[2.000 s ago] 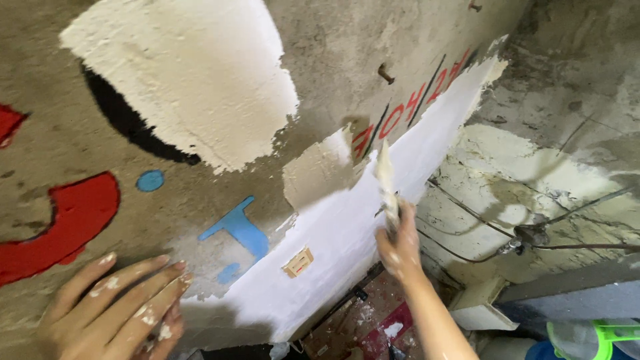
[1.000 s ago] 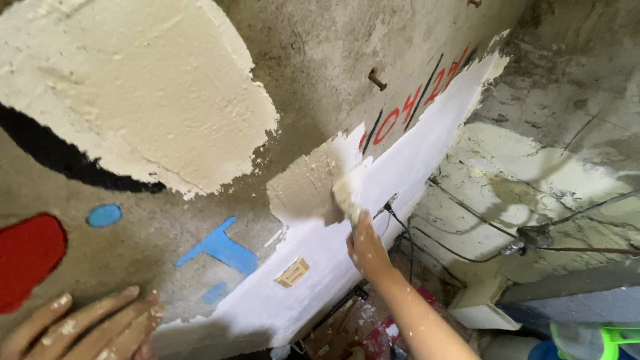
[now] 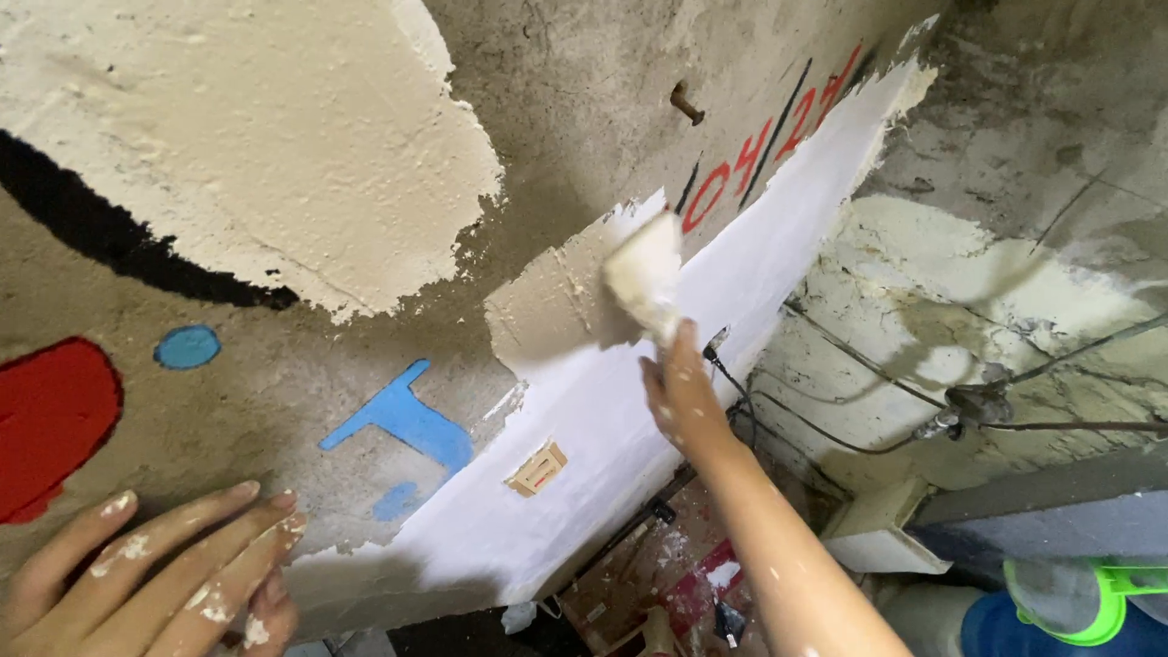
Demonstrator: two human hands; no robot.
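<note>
In my right hand (image 3: 684, 392) is a putty knife (image 3: 646, 274) coated with cream plaster, its blade against the wall over a beige damp-looking plaster patch (image 3: 543, 306). Just below and right of it runs a smooth white plastered band (image 3: 620, 411). My left hand (image 3: 164, 579), spotted with plaster, holds nothing; its fingers are spread near the lower left of the concrete wall (image 3: 566, 137). A large cream plaster patch (image 3: 255, 146) covers part of a black painted curve (image 3: 100, 228) at the upper left.
A bent metal peg (image 3: 686, 103) juts from the wall near painted red digits (image 3: 721, 192). A cable (image 3: 744, 392) plugs in beside my right hand. A covered outlet plate (image 3: 537, 469) lies in the white band. Wires join at a junction (image 3: 976, 401) at right, above a green-rimmed container (image 3: 1063, 598).
The putty knife has moved up along the beige patch since a second ago. That patch has grown toward the red digits' side since the first frame. My left hand stays at the lower left.
</note>
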